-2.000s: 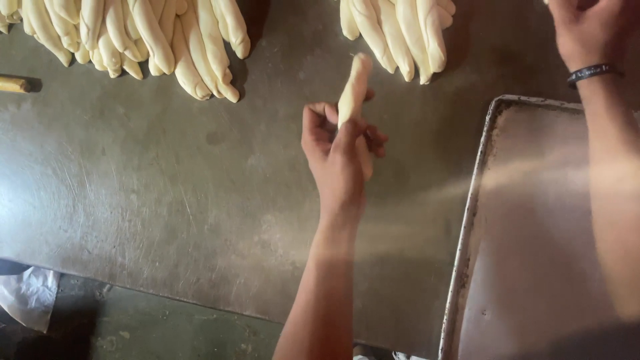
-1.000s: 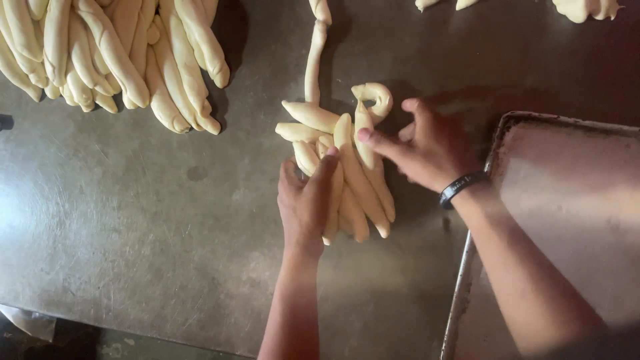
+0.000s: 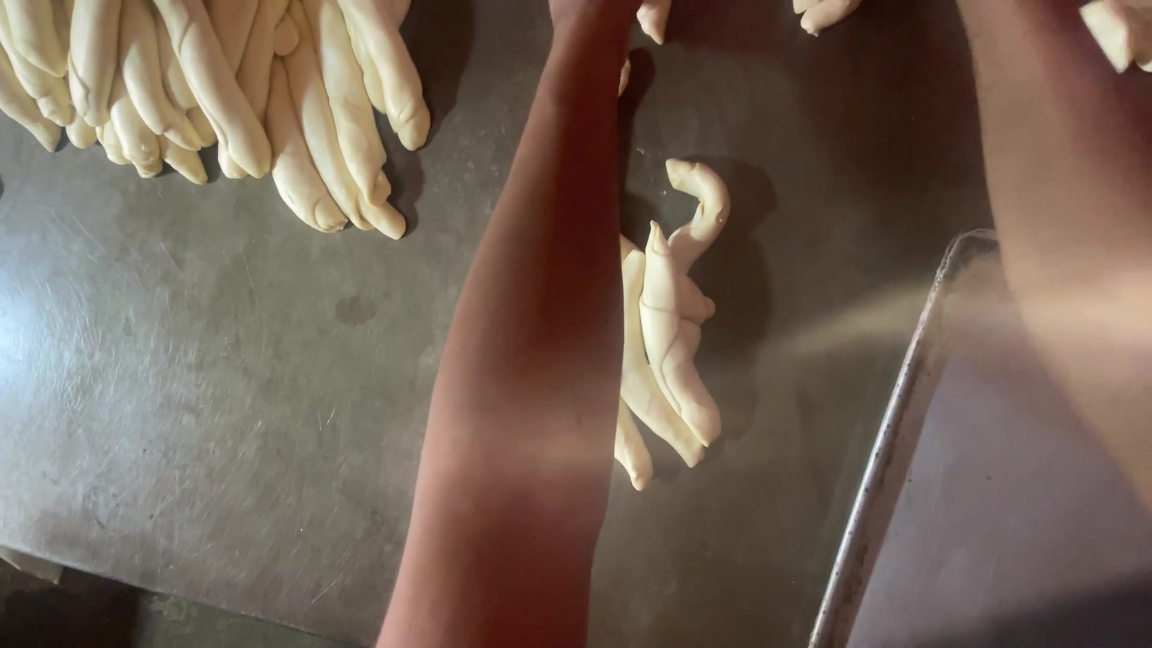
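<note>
Both my forearms stretch to the top edge of the head view, and my hands lie beyond it; only a bit of the left wrist shows. What they hold is hidden. Under and to the right of my left forearm lies a small pile of pale dough strips (image 3: 666, 315), one with a curled upper end. A larger heap of long dough strips (image 3: 207, 81) fills the upper left. At the top edge, between my arms, are the ends of more dough pieces (image 3: 823, 13), and another dough piece (image 3: 1116, 31) sits at the top right corner.
A metal worktable (image 3: 270, 378) lies under the dough. At the lower right is a rimmed metal baking tray (image 3: 886, 450), partly beneath my right forearm. The table's near edge crosses the lower left, with a darker area below it.
Both hands have moved from the small dough pile up past the top of the view. That pile remains on the table, partly covered by my left forearm.
</note>
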